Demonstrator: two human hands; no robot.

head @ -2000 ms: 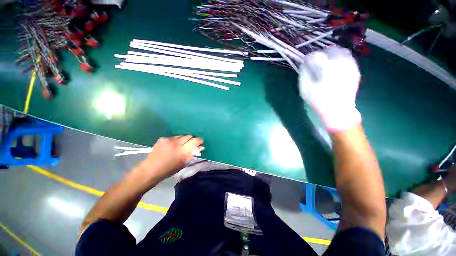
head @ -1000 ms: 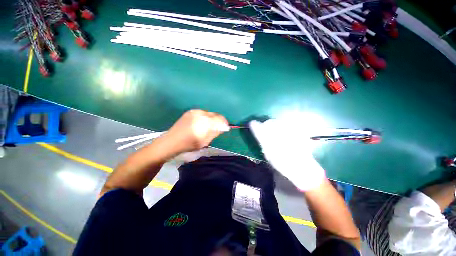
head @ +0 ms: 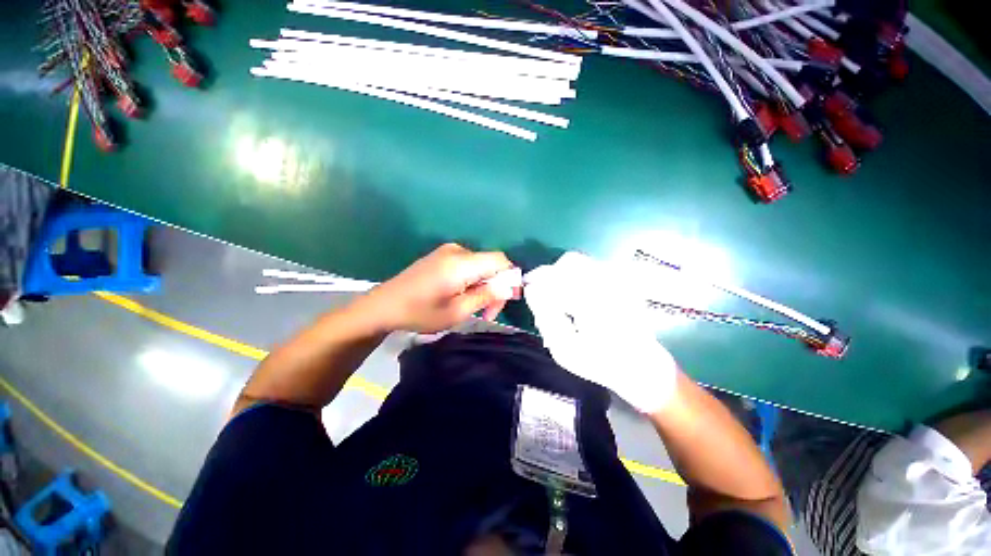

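My bare left hand [head: 451, 290] holds white sleeving tubes [head: 315, 283], whose far ends stick out to the left past the table edge. My gloved right hand [head: 598, 331] is closed around the leads of a wire harness [head: 750, 318]. Its red connector [head: 832, 340] lies to the right on the green table, with multicoloured wires and a thin white tube running to it. The fingertips of both hands nearly meet at a short white tube end. The wire tips there are too small and blurred to tell.
Loose white tubes [head: 424, 71] lie in a row at the back. A pile of sleeved harnesses [head: 799, 92] lies back right, unsleeved harnesses [head: 92, 65] back left. Blue stools [head: 92, 252] stand left below the table. Another person's sleeve [head: 924, 489] is at lower right.
Two seconds ago my right hand was at the harness pile. Now it holds a harness near the table's front edge. Since one second ago, my fingertips have come closer together and the connector has shifted slightly downward.
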